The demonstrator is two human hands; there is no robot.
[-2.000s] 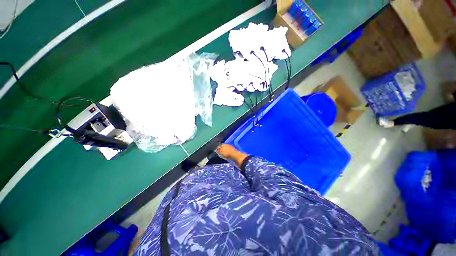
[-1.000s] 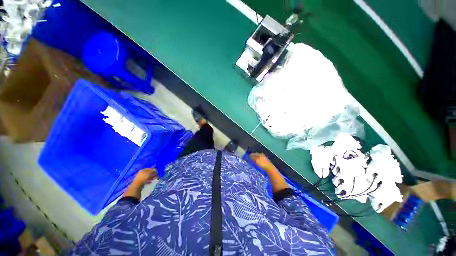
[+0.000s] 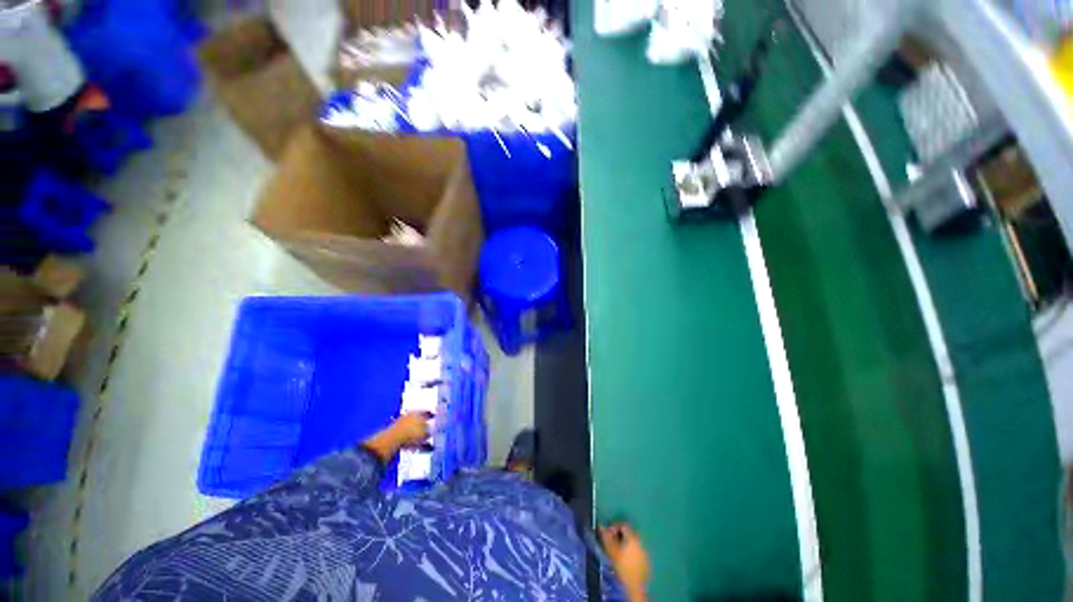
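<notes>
A blue tote (image 3: 306, 376) stands on the floor to the left of the bench, with a row of white parts (image 3: 421, 376) along its right inner side. My left hand (image 3: 406, 433) reaches into the tote and lies on the white parts; the fingers are small and blurred, and I cannot tell if they grip one. My right hand (image 3: 621, 543) is at the edge of the green bench (image 3: 659, 388), low in the picture; whether it holds anything is not clear.
An open brown carton (image 3: 365, 212) and a blue stool (image 3: 520, 265) stand beyond the tote. White units with thin antennas (image 3: 494, 71) are heaped in a blue tote behind. A screw feeder (image 3: 718, 176) sits on the bench near the conveyor's white strip. A person (image 3: 41, 59) shows at top left.
The view has turned left along the bench. My left hand has moved from outside the tote onto the white parts. My right hand is now at the bench edge.
</notes>
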